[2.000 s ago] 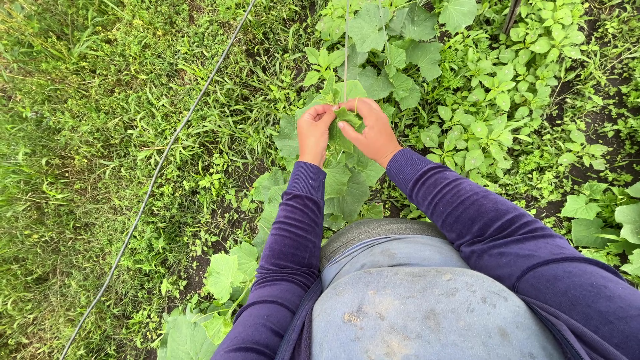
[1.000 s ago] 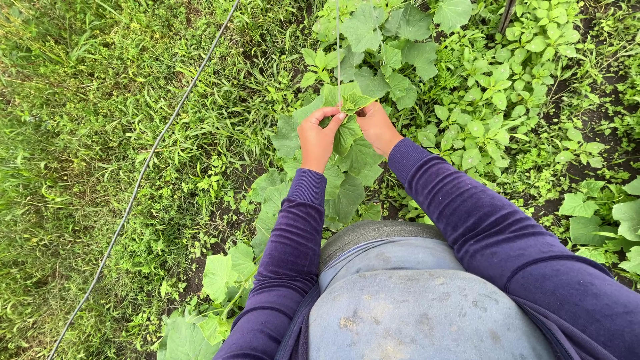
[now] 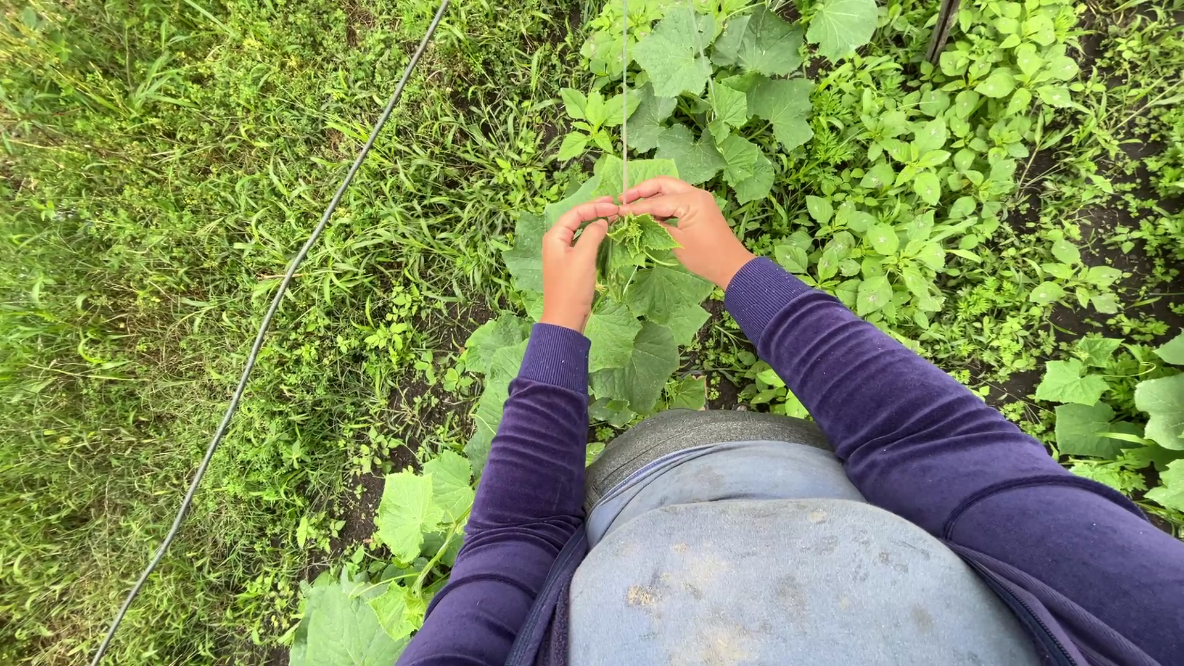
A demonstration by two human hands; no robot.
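A thin pale string runs down from the top edge to the fingers of both hands. My left hand pinches at the string's lower part, thumb and forefinger together. My right hand meets it from the other side, its fingers on the string by the leafy top of a cucumber-like vine. Broad lobed leaves of the vine hang below and behind the hands. What exactly lies between the fingertips is too small to tell.
A dark hose or cable crosses the grass and weeds on the left. More broad-leaved plants grow at the top. A wooden stake stands at the upper right, among low weeds. Further vine leaves lie at the right edge.
A second ago the right hand was beside the vine top, lower than the left fingertips; now its fingers reach over to the string and meet the left hand's.
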